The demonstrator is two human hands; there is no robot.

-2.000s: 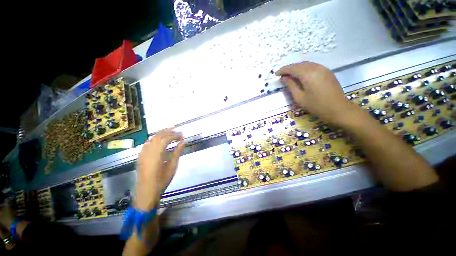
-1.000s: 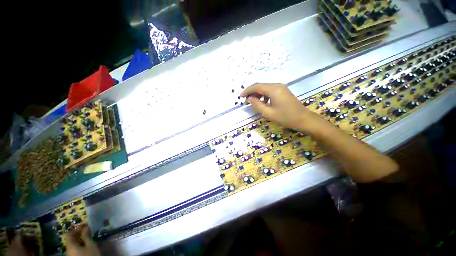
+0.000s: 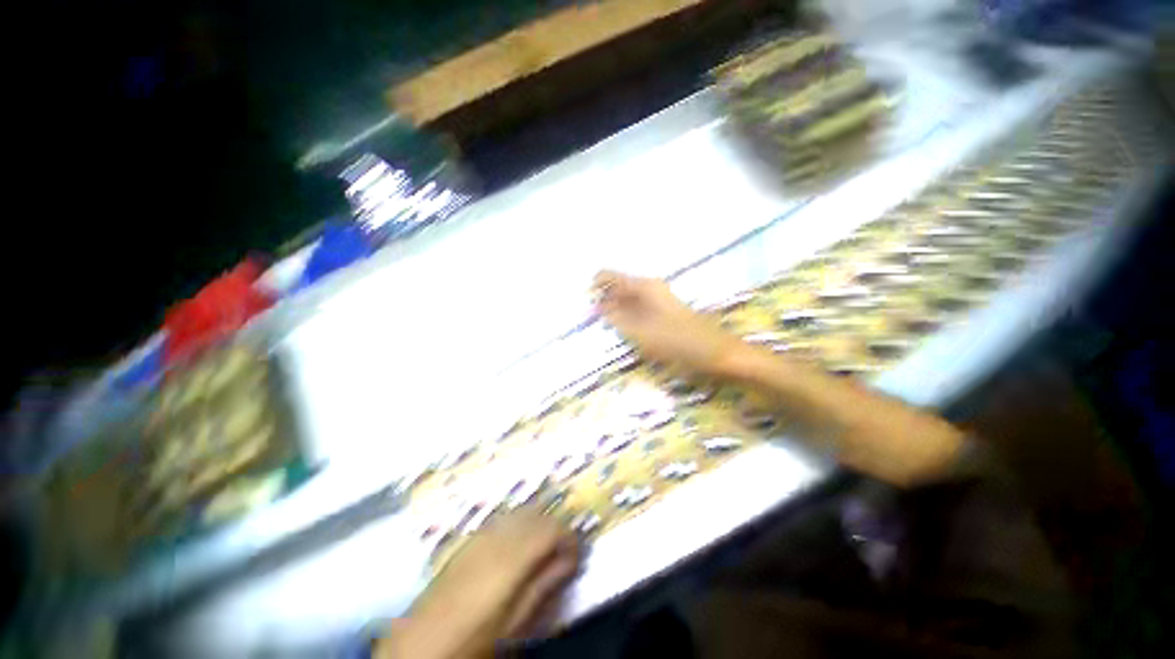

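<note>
The picture is blurred by motion. Tan circuit board panels (image 3: 631, 474) dotted with parts lie in the metal conveyor rail (image 3: 760, 479), running up to the right. My left hand (image 3: 496, 586) is at the lower middle, over the left end of the panels; its fingers are blurred and I cannot tell whether it holds anything. My right hand (image 3: 638, 313) is at the bench edge beside the rail, fingertips close together; blur hides whether a small part is between them.
A stack of boards (image 3: 805, 110) stands on the white bench (image 3: 515, 258) at the back right. Another stack (image 3: 213, 425) is at the left. Red (image 3: 217, 309) and blue bins, a shiny bag (image 3: 393, 196) and a long brown cardboard edge (image 3: 554, 52) are behind the bench.
My left hand has moved right from the small board at the lower left to the panels' left end. The panels' end reaches further left. The view has shifted, and my right hand appears lower.
</note>
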